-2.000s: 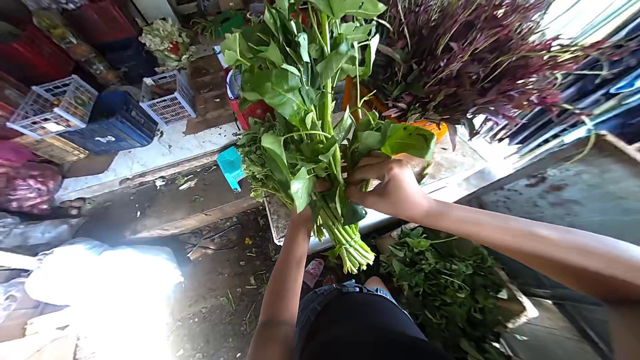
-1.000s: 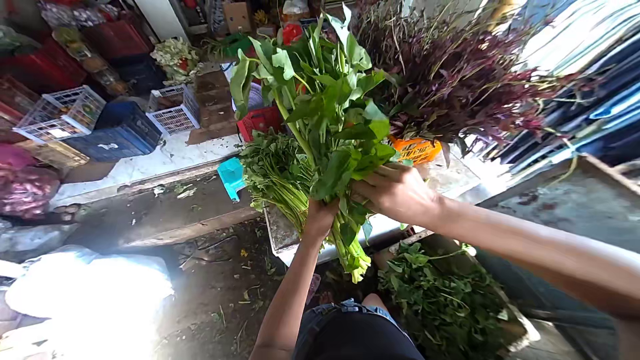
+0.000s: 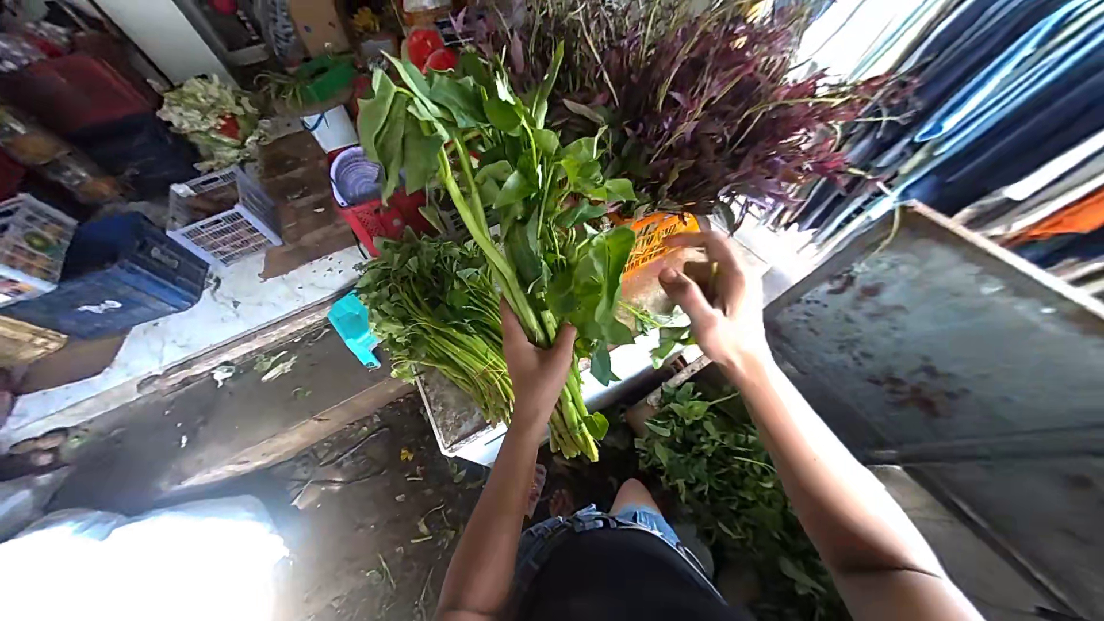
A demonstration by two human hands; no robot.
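My left hand (image 3: 536,366) is closed around the stems of a bunch of leafy greens (image 3: 509,250), which stands upright with its leaves at the top and cut stem ends below my fist. To the right of the bunch my right hand (image 3: 711,297) is raised, fingers apart and curled, with no stems seen in it. Behind my left hand, more bundled greens (image 3: 448,328) lie on a white-edged table. An orange plastic basket (image 3: 660,237) stands just behind my right hand, below a large heap of purple-leaved stems (image 3: 690,103).
Loose greens (image 3: 733,483) fill a container by my legs. At right stands a worn metal panel (image 3: 940,345). A turquoise plastic object (image 3: 352,328) is left of the table. Farther left are a white crate (image 3: 226,220), a blue crate (image 3: 112,289) and a red basket (image 3: 384,220).
My right hand has come off the bunch and moved to the right, its fingers now apart. The left hand still grips the stems.
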